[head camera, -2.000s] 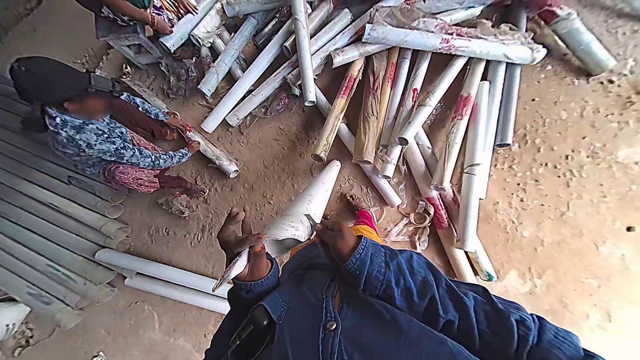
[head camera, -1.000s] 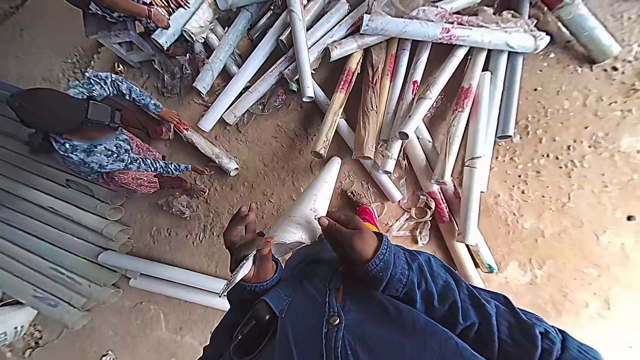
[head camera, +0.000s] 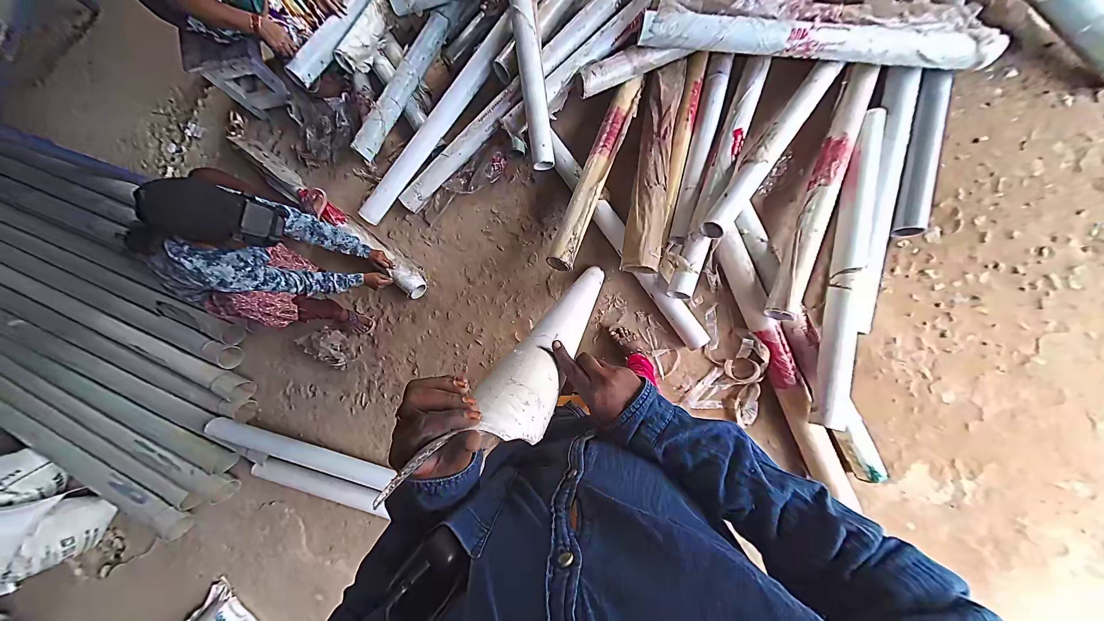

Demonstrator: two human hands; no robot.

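Note:
In front of my body a white tapered piece (head camera: 539, 366) slants up and to the right, its narrow rounded end away from me. My left hand (head camera: 438, 423) grips its wide near end, where a thin curved edge sticks out past the fingers toward the lower left. My right hand (head camera: 599, 379) rests against its right side, with a finger laid on the surface; whether it grips cannot be told. The underside of the piece is hidden.
Grey pipes (head camera: 121, 388) lie side by side at left, beside two white pipes (head camera: 302, 453). A co-worker (head camera: 233, 250) crouches there, both hands on a wrapped pipe (head camera: 379, 246). Many wrapped pipes (head camera: 828, 172) lie piled ahead and right. Another person's hand (head camera: 278, 36) shows top left.
The white piece and both my hands stay together in much the same pose. The co-worker's hands, apart a second ago, are now close together at the near end of the wrapped pipe.

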